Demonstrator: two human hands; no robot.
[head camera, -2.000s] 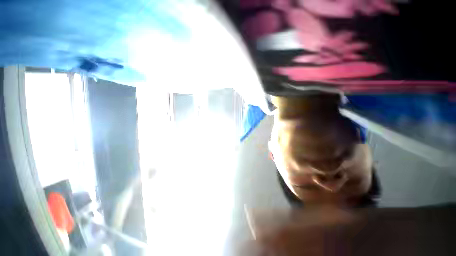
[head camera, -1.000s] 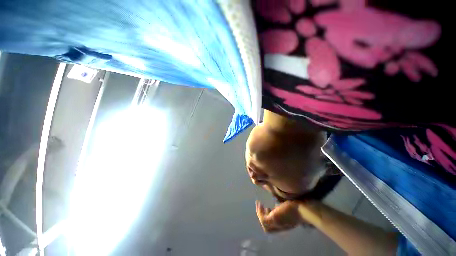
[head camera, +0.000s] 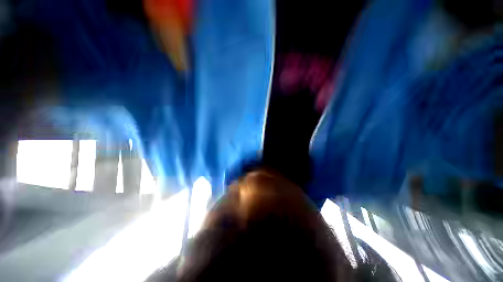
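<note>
The view is upside down and strongly blurred. A blue smock (head camera: 231, 82) hangs open over a black top with a pink print (head camera: 306, 74). A red-orange thing (head camera: 171, 14), perhaps a bubble bag, is at the upper left, cut off by the top edge. A skin-coloured blurred shape (head camera: 175, 48) touches it, possibly my left hand; its fingers and any grip cannot be made out. My right hand is not visible.
A head (head camera: 259, 231) with dark hair is at the bottom centre. Bright windows (head camera: 47, 162) are at the left. Bright ceiling lights (head camera: 132, 237) run along the lower left and lower right. Blurred grey and white structures are at the far right.
The view has swung round: the smock and black top now fill the upper middle, and the head has moved to the bottom centre. The raised hand near the head is gone; the red-orange thing has appeared at the top.
</note>
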